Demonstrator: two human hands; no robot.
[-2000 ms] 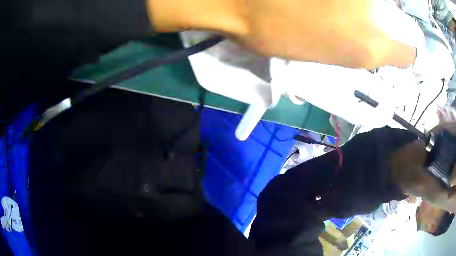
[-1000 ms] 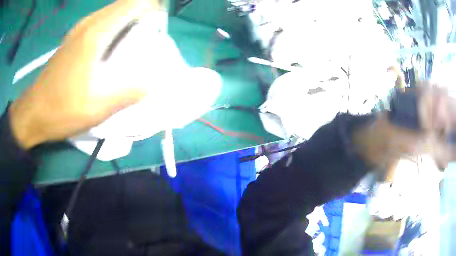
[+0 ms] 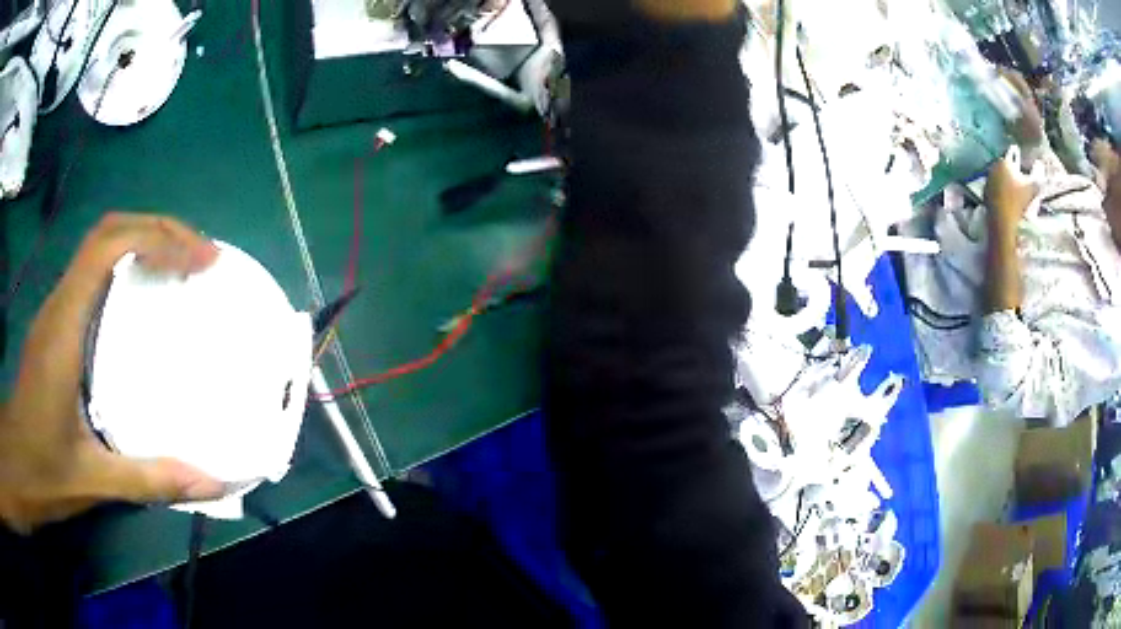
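Observation:
My left hand (image 3: 92, 381) grips a glossy white camera housing (image 3: 203, 375) at the left, fingers over its top and thumb along its lower edge. Red wires (image 3: 424, 363) run from the housing's right side across the green mat. A white rod (image 3: 357, 449) sticks out from the housing towards the bench edge. A dark cable hangs below it. My right arm's black sleeve (image 3: 652, 307) crosses the middle of the view upwards. Only a sliver of skin shows at the top edge; my right hand is cut off.
Green mat (image 3: 406, 270). White round cover (image 3: 133, 62) at the upper left. Grey-silver device (image 3: 424, 31) on a dark base at the top. Blue bin (image 3: 910, 492) crowded with white parts at the right. Co-worker in a light smock (image 3: 1057, 283) beyond it. Cardboard boxes (image 3: 996, 571) at the lower right.
The view has shifted. The housing and my left hand now sit lower at the left. My right arm has swung from the right to the top, and its hand with the black screwdriver has left the view.

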